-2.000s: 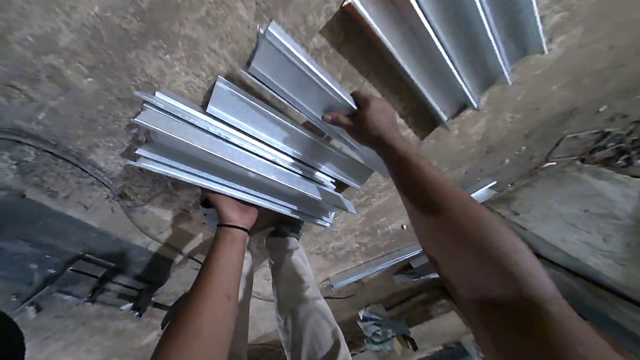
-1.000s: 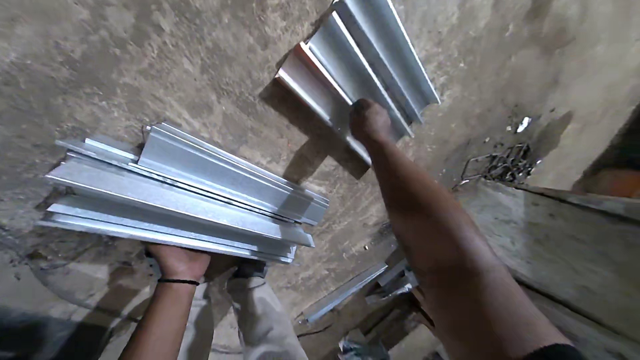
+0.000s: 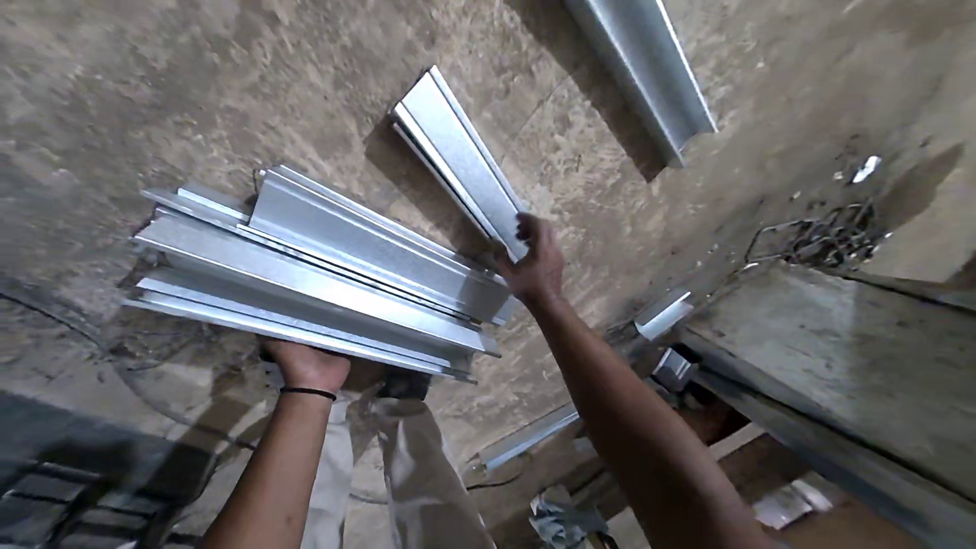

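My left hand (image 3: 309, 366), with a black band at the wrist, supports a bundle of galvanized metal channels (image 3: 305, 278) from below, its fingers hidden under them. The channels lie lengthwise side by side, some nested. To the right of the bundle, my right hand (image 3: 534, 259) grips the near end of another metal channel piece (image 3: 461, 152), which looks like more than one nested together. At the top right a separate metal channel (image 3: 648, 69) lies on the concrete floor.
Tangled wire or metal scrap (image 3: 823, 232) lies on the floor at the right, beside a concrete slab (image 3: 854, 366). Metal offcuts (image 3: 534, 438) and a crumpled cloth or bag (image 3: 564, 518) are low down. A dark metal frame (image 3: 61, 503) stands at the lower left.
One second ago my right hand was at a group of channels on the floor; now it holds a piece near the bundle, and fewer channels show at the top right.
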